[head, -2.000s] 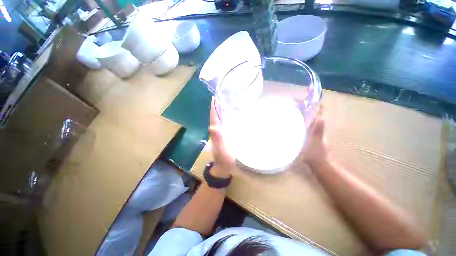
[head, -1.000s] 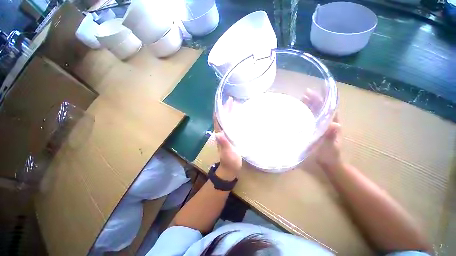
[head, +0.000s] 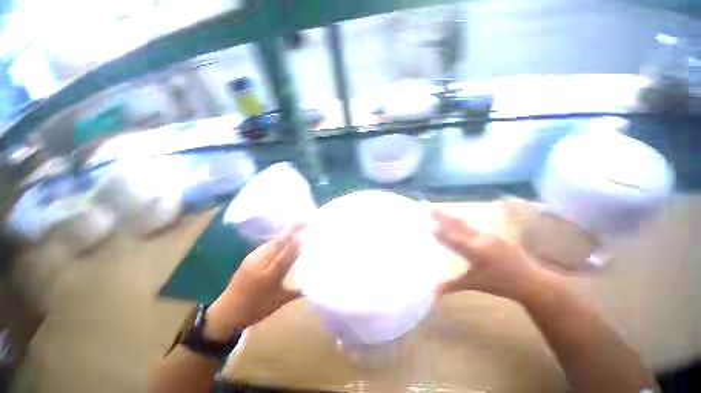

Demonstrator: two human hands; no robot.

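Note:
A white bowl [head: 373, 265] glares brightly over the cardboard sheet [head: 492, 338]. My left hand [head: 265, 272] is on its left side and my right hand [head: 488, 257] on its right side, so it is between both hands. A faint clear edge shows below the bowl; I cannot tell whether a clear bowl is around it. Tilted stacked white bowls [head: 270, 201] stand behind my left hand. The whole view is blurred.
A single white bowl [head: 390, 157] sits on the green belt [head: 492, 157]. A large whitish bowl [head: 607, 180] is at the right, with a clear shape beside it. More white bowls [head: 146, 192] are at the left. A yellow-and-dark cylinder [head: 246, 98] stands behind the belt.
The view has tilted up and blurred. The hands now flank a bright white bowl instead of the clear bowl's rim. A large whitish bowl now shows at the right.

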